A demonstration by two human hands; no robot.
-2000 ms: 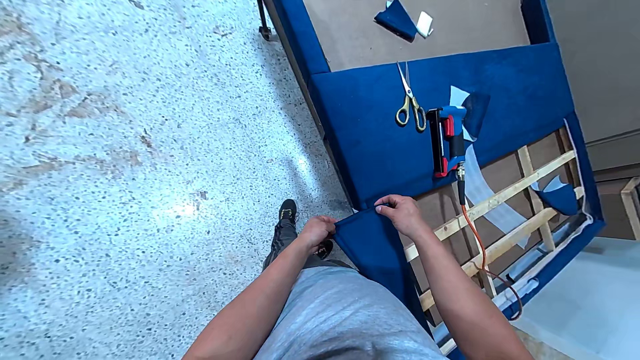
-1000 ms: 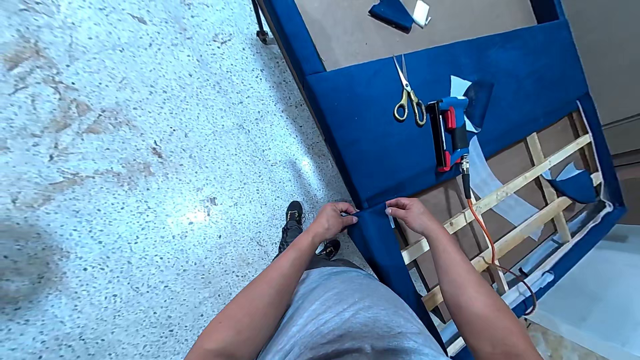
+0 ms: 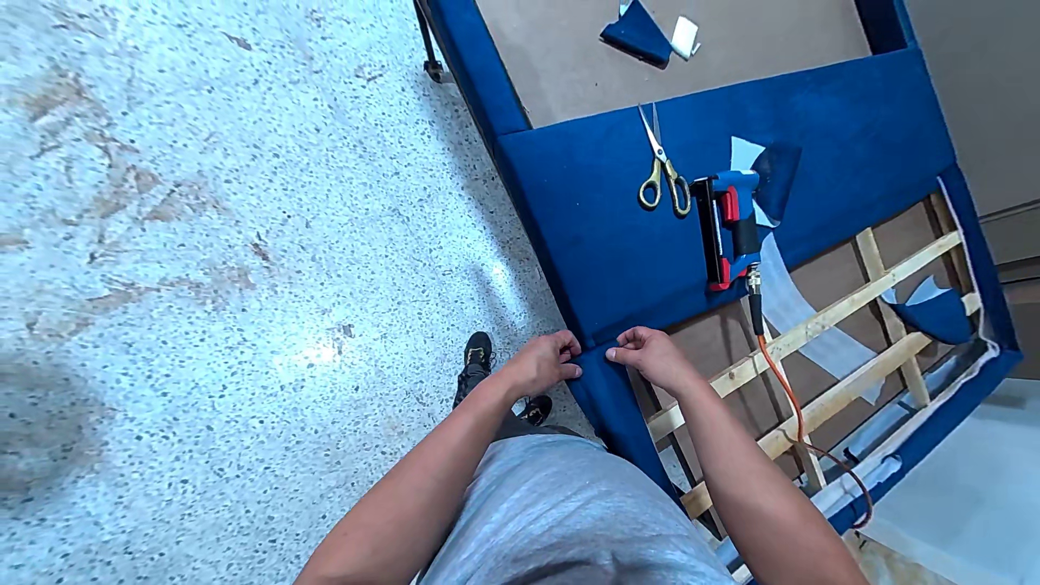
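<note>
Blue upholstery fabric (image 3: 605,398) covers the near side rail of a furniture frame, folded over at the corner. My left hand (image 3: 548,361) is at the outer edge of this fabric, fingertips bent against it. Across the rail, my right hand (image 3: 650,356) has thumb and forefinger at the fabric's inner edge; whether either hand pinches the cloth is hard to tell. Beyond them a blue and red pneumatic staple gun (image 3: 731,227) lies on the padded blue panel (image 3: 585,211), beside scissors (image 3: 664,166) with yellowish handles, blades parted.
Wooden slats (image 3: 829,321) span the open part of the frame. An orange air hose (image 3: 784,382) runs over them. Fabric scraps (image 3: 638,36) lie on the brown backing board, with another blue scrap (image 3: 934,313) on the slats. Speckled floor (image 3: 284,284) lies at left.
Both hands have come closer together at the rail's corner. The fabric flap that spread between them two seconds ago now lies against the rail.
</note>
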